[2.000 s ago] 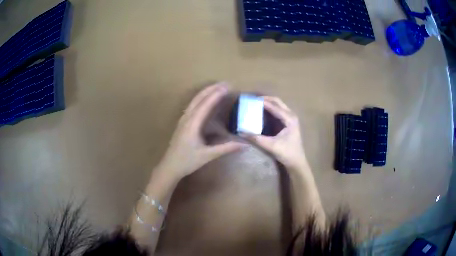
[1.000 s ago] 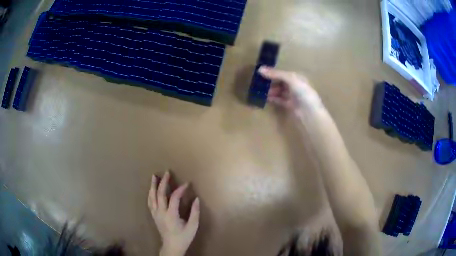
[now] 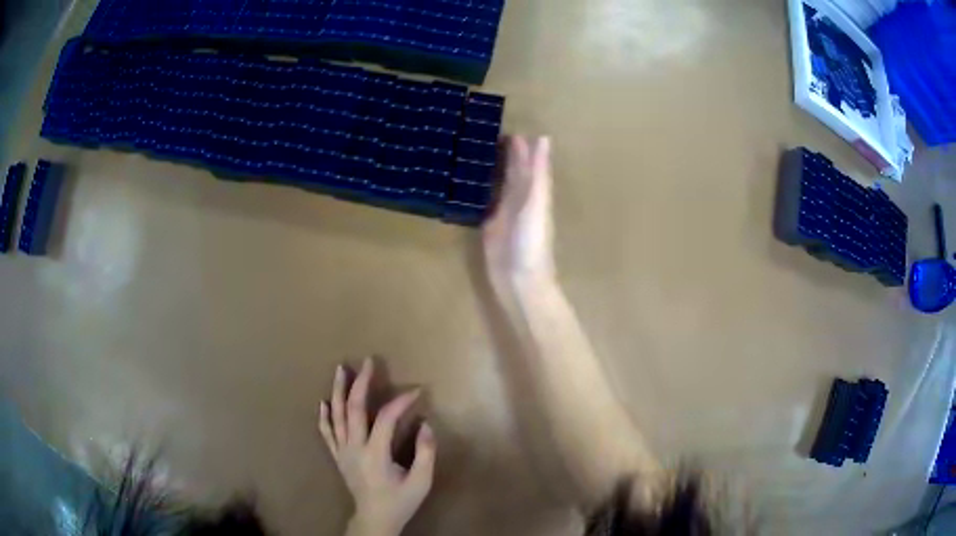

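Note:
My right hand [image 3: 520, 215] is upright and flat against the right end of the front long row of dark blue panels [image 3: 262, 120], with its fingers extended. A short stack of panels [image 3: 477, 157] sits at that end, touching the row and slightly offset from it. The contact side of the palm is hidden. My left hand [image 3: 375, 450] is empty over the lower middle of the table, with its fingers apart and bent.
A second long row [image 3: 304, 23] lies behind. Two narrow bars [image 3: 40, 207] lie at the left edge. At right are a medium block [image 3: 844, 218], small stacks [image 3: 849, 421], a white tray [image 3: 881, 155], a blue bag [image 3: 922, 68] and a spray bottle [image 3: 931, 285].
The stack that my right hand held in the air now stands at the row's right end. That hand has let go and moved left against it. My left hand has barely moved.

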